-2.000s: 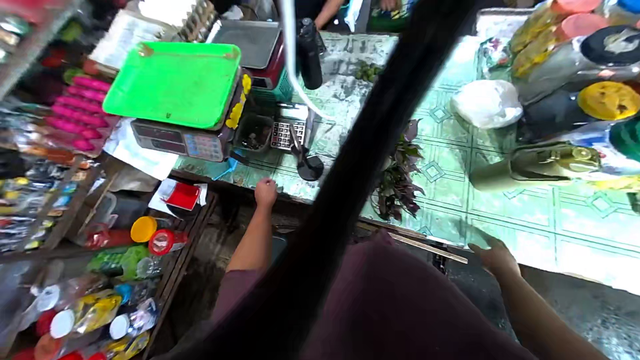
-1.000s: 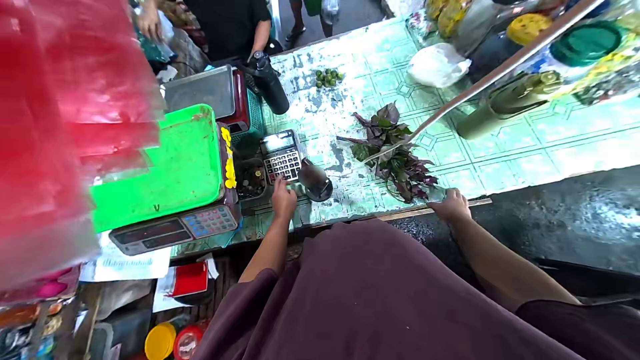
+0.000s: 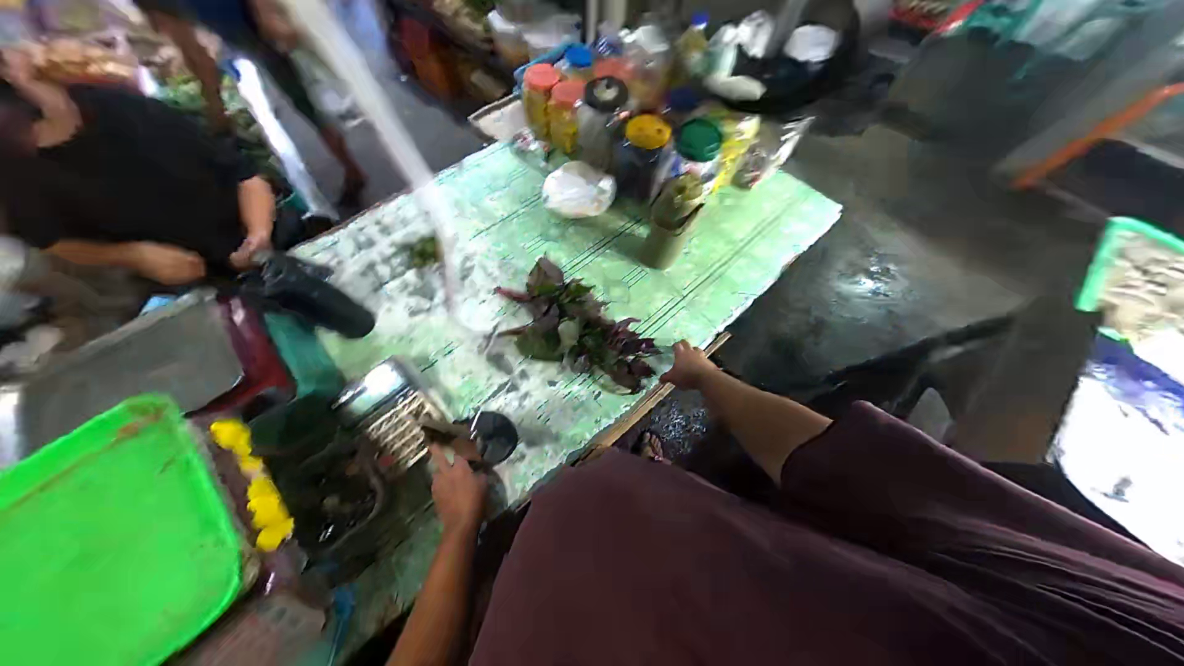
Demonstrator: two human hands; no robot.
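My left hand (image 3: 455, 486) is at the calculator (image 3: 400, 427), its fingers at the lower edge of the keys beside a dark, blurred object with a round black end (image 3: 494, 437). Whether it grips that object cannot be told. My right hand (image 3: 686, 363) rests at the near edge of the green patterned table (image 3: 731, 264), by the tip of a bunch of purple-green leafy stems (image 3: 578, 333). Nothing is clearly seen in it. Left of the calculator stands a dark container (image 3: 338, 504) with small things inside.
A scale with a bright green tray (image 3: 120, 546) fills the lower left, a second metal-topped scale (image 3: 139, 356) behind it. Lidded jars (image 3: 647, 134), a white plastic bag (image 3: 579, 190) and an olive container (image 3: 668, 227) stand farther back. A person in black (image 3: 129, 176) holds a black object (image 3: 314, 294).
My left hand has moved from the table's near edge to the calculator. My right hand has come to the table edge beside the leaves. The view has swung to the right.
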